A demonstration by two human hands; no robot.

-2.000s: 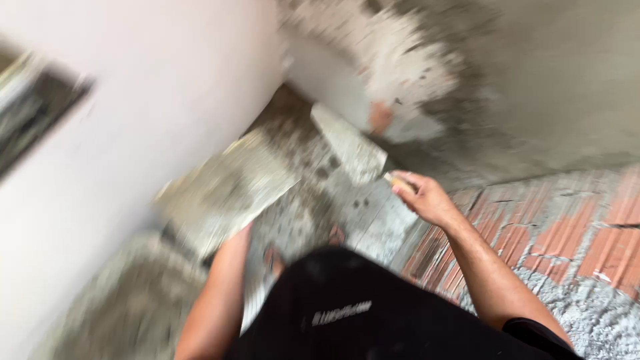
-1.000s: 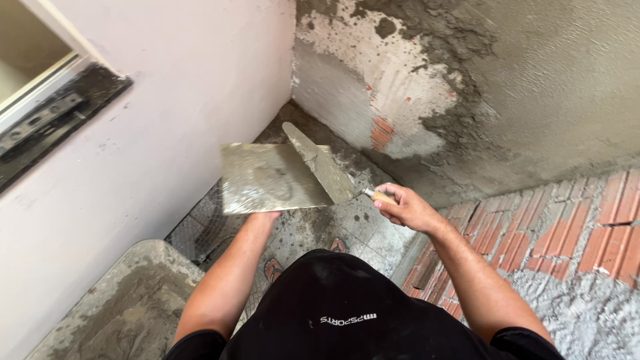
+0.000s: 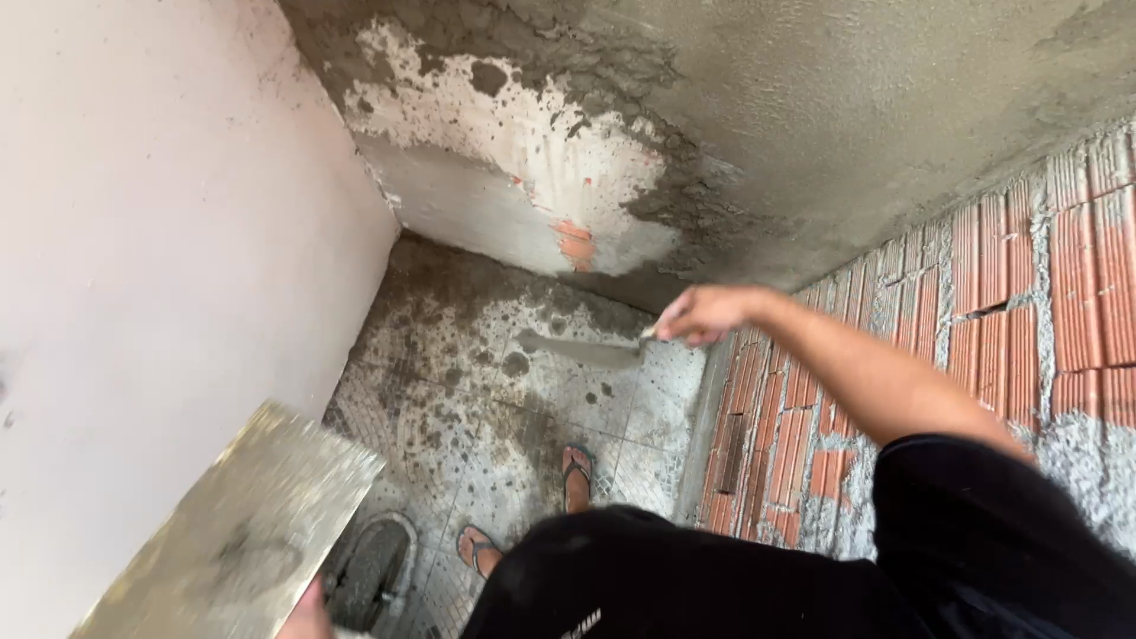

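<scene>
My right hand [image 3: 706,315] grips the handle of a pointed masonry trowel [image 3: 586,350], whose blade reaches left over the floor, below the partly plastered wall. My left hand [image 3: 308,615], mostly under the board and cut off by the lower edge, holds a flat rectangular mortar board [image 3: 240,532] at lower left. Its face is smeared with thin wet mortar and carries no large heap. Grey mortar [image 3: 701,209] borders a bare pale patch [image 3: 541,133] on the wall, where a bit of red brick [image 3: 575,244] shows.
A pale painted wall [image 3: 177,195] rises at left, and ribbed clay brickwork [image 3: 985,311] stands at right. The tiled floor [image 3: 524,417] is spattered with mortar. My sandalled feet [image 3: 577,470] stand on it. A rounded grey object [image 3: 373,559] lies beside the board.
The trowel has moved off the board and now points left, away from it. The board has gone to the lower left and is tilted. The view has shifted strongly.
</scene>
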